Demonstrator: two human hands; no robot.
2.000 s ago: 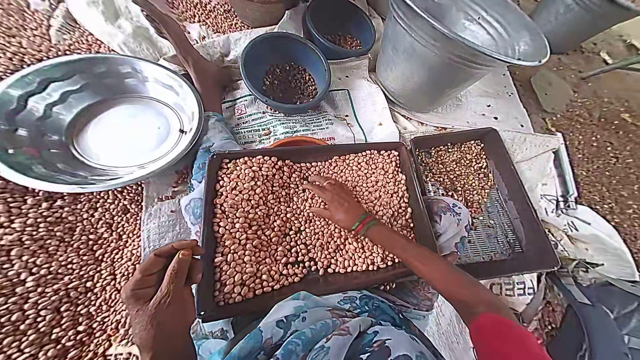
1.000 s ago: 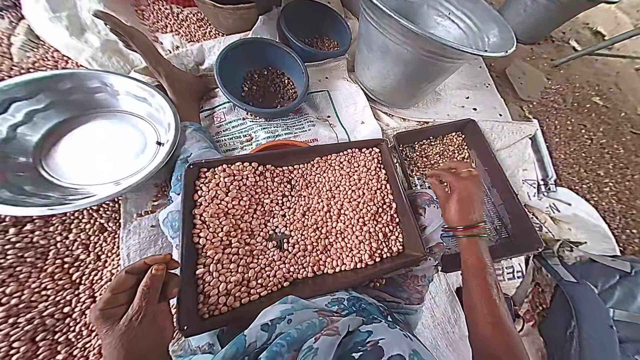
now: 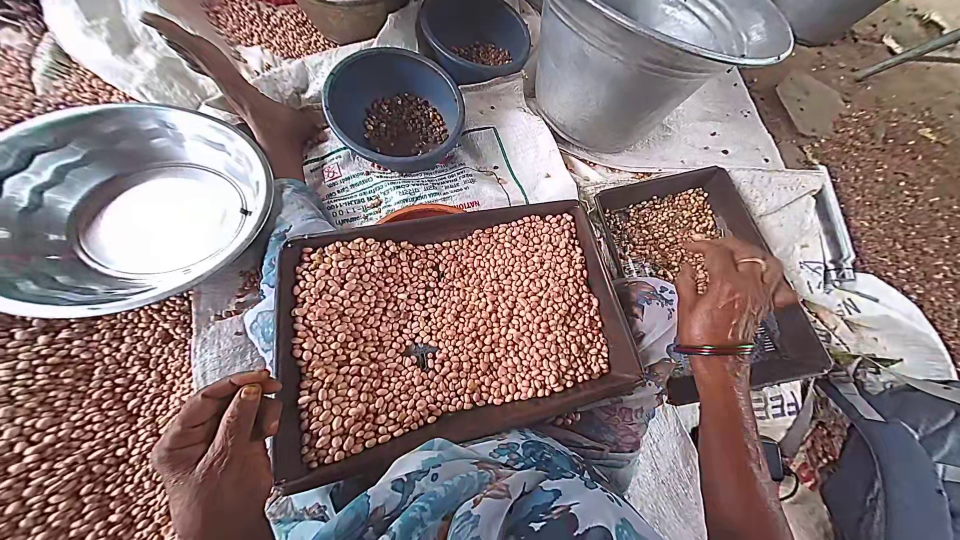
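Note:
Across my lap lies a dark rectangular tray (image 3: 525, 409) spread with pinkish-brown nuts or seeds (image 3: 450, 315); a small gap shows its dark bottom. My left hand (image 3: 225, 442) is at the tray's left edge, thumb against bent fingers; whether it pinches the rim or something small cannot be told. To the right is a smaller dark tray (image 3: 795, 352) with a mesh bottom and smaller brownish pieces (image 3: 667, 225) at its far end. Over this tray is my right hand (image 3: 727, 292), palm down with bent fingers, bangles on the wrist; its fingertips are near the pieces, and what they hold is hidden.
A shiny metal basin (image 3: 255, 180) stands at the left beside heaped nuts or seeds (image 3: 82, 420). Beyond the trays are two blue bowls (image 3: 394, 161) (image 3: 472, 71) with dark pieces and a metal bucket (image 3: 607, 90). A foot (image 3: 281, 127) rests on printed sacks (image 3: 517, 165). A dark bag lies lower right.
My right hand has left the nuts in the large tray and gone right, over the smaller tray. The left hand has stayed by the large tray's left edge.

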